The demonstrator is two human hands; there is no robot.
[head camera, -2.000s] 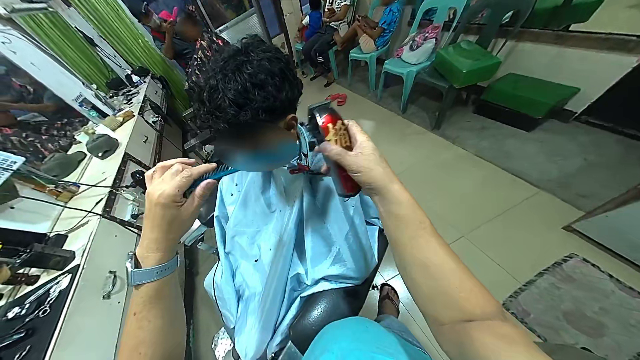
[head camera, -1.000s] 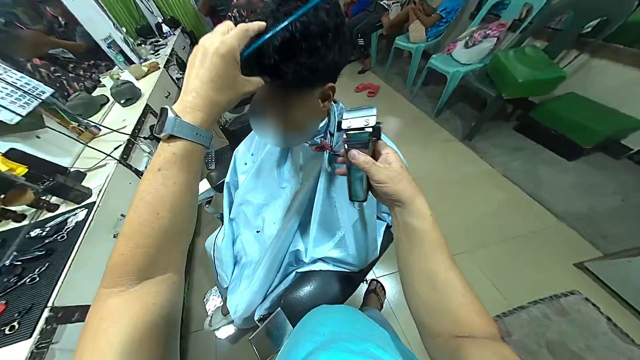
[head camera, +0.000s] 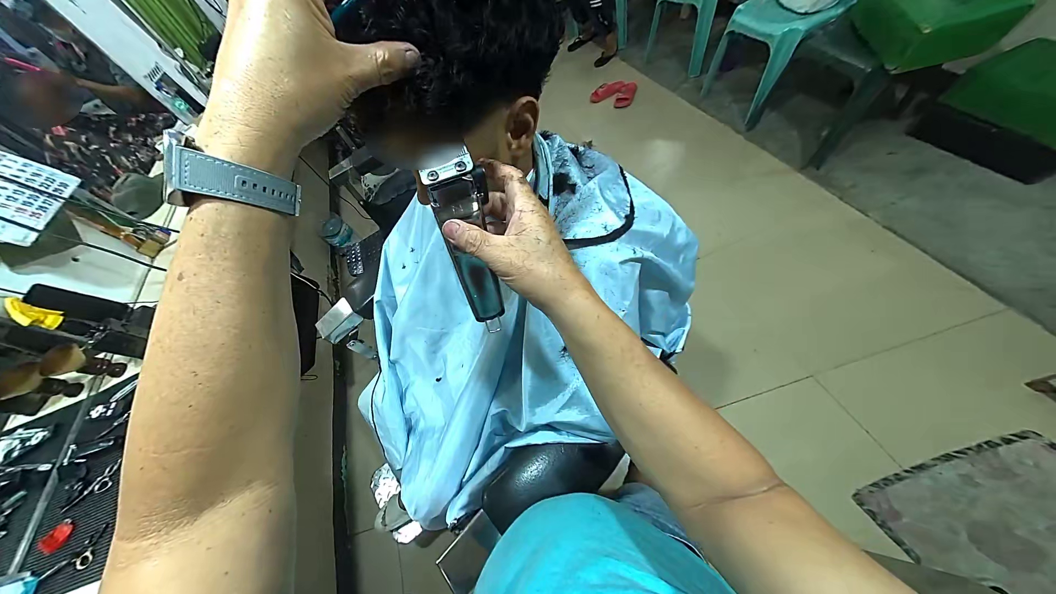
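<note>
A person with curly black hair sits in a black barber chair, under a light blue cape with hair clippings on it. My right hand grips a dark hair clipper, blade up, against the side of the person's face, below the hair. My left hand is raised at the person's head, its thumb on the hair. Only a sliver of the blue comb shows behind that hand; its fingers are mostly hidden, so how they hold it is not visible.
On the left, a counter holds scissors, a red item, brushes and a yellow cloth, beside a mirror. Red slippers, green plastic chairs and a patterned mat are at the right. A thin cable hangs beside the cape.
My right hand has brought the clipper from beside the person's shoulder to the face. My left hand, low beside the face at first, went up to the hair. The view has moved closer.
</note>
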